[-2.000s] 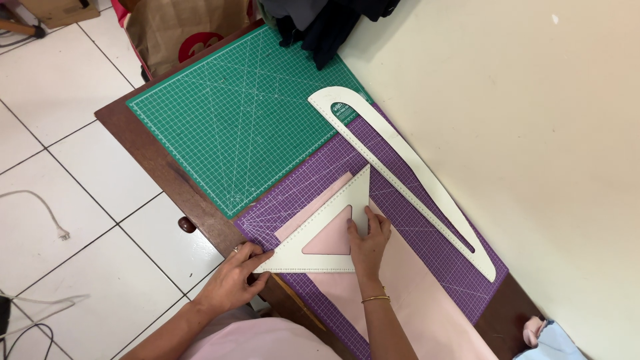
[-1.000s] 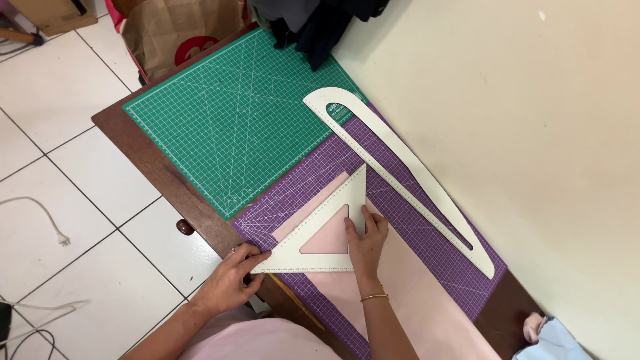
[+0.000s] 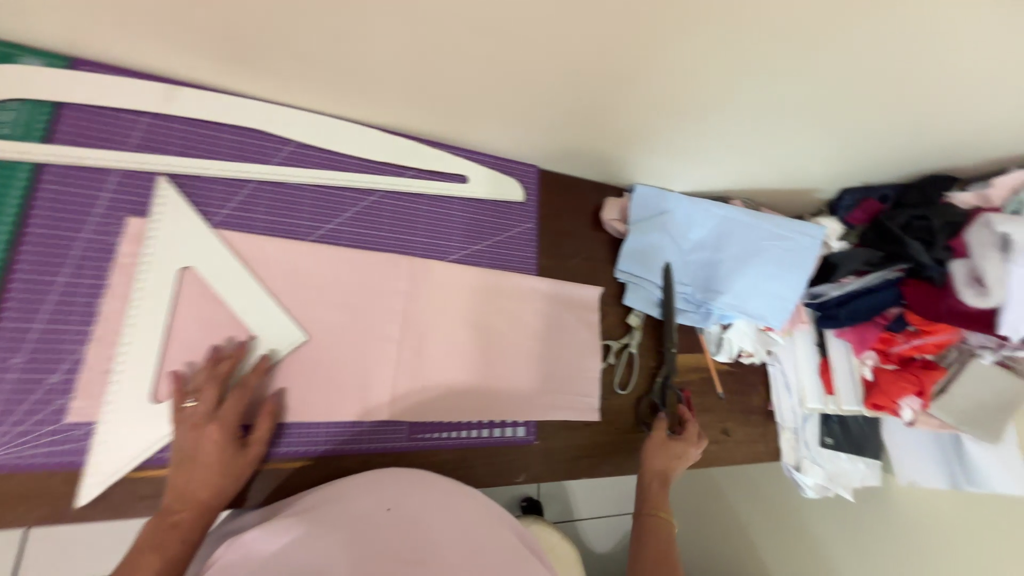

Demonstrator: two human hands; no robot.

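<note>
My left hand (image 3: 220, 420) lies with its fingers spread on a white set square (image 3: 136, 336) and on the pink fabric (image 3: 472, 336) beneath it. The fabric is spread over a purple cutting mat (image 3: 336, 216). At the right, my right hand (image 3: 676, 444) has its fingers at the handles of dark fabric shears (image 3: 669, 344), whose blades point away from me, over light blue folded fabric (image 3: 720, 248). A long white curved ruler (image 3: 344, 136) rests along the mat's far side.
Light-handled scissors (image 3: 628, 356) and an orange pencil (image 3: 710, 360) lie beside the shears on the dark wooden table (image 3: 576, 232). A heap of mixed cloth (image 3: 912, 280) stands at the right. A green cutting mat (image 3: 16, 184) shows at the left edge, and a wall runs behind.
The view has swung far to the right. My right hand has left the set square and moved right, to the shears. My left hand stays at the set square, its fingers now spread on it.
</note>
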